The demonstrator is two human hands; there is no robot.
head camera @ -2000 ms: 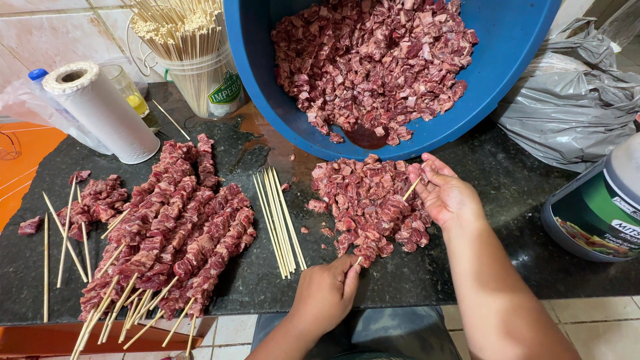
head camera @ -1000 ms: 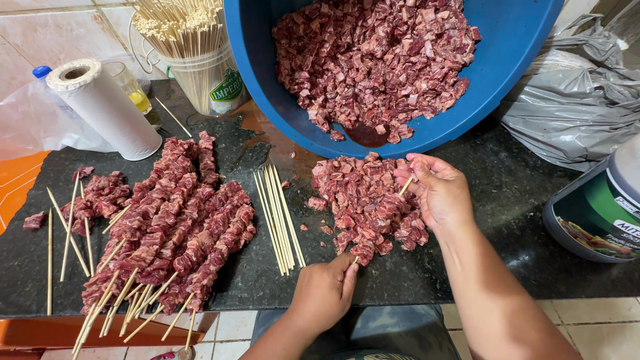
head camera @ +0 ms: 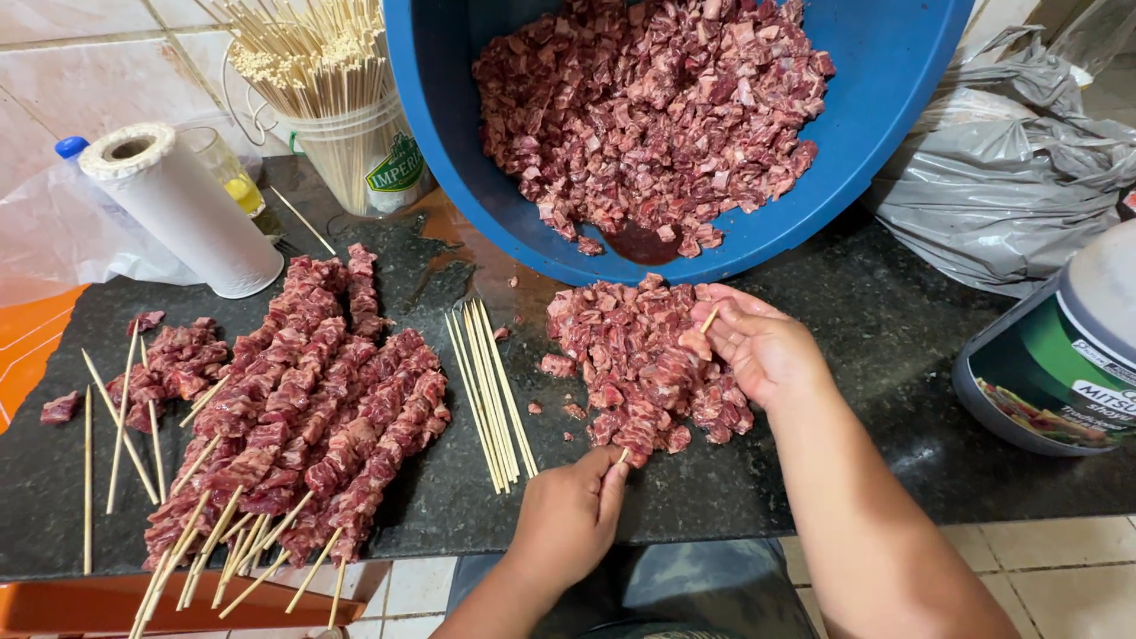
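Note:
My left hand (head camera: 572, 501) grips the near end of a wooden skewer (head camera: 709, 320) that carries packed meat cubes. At the skewer's far tip, my right hand (head camera: 750, 342) pinches a piece of meat with thumb and fingers. Beneath and around the skewer lies a pile of raw meat cubes (head camera: 595, 328). Left of the pile, several bare skewers (head camera: 488, 395) lie side by side. Filled meat skewers (head camera: 302, 399) are stacked further left, their bare ends toward me. Behind the pile, a blue plastic tub (head camera: 710, 266) tilts forward with many meat cubes inside.
A bucket of skewers (head camera: 351, 151), a paper towel roll (head camera: 191, 213) and a glass (head camera: 222, 169) stand at the back left. Loose meat (head camera: 182, 359) and scattered skewers lie far left. On the right are a grey plastic bag (head camera: 1003, 186) and a large soy sauce jug (head camera: 1056, 355).
My right hand is still at the skewer's far end, with a piece of meat now at the tip between its fingers. My left hand keeps its grip on the near end.

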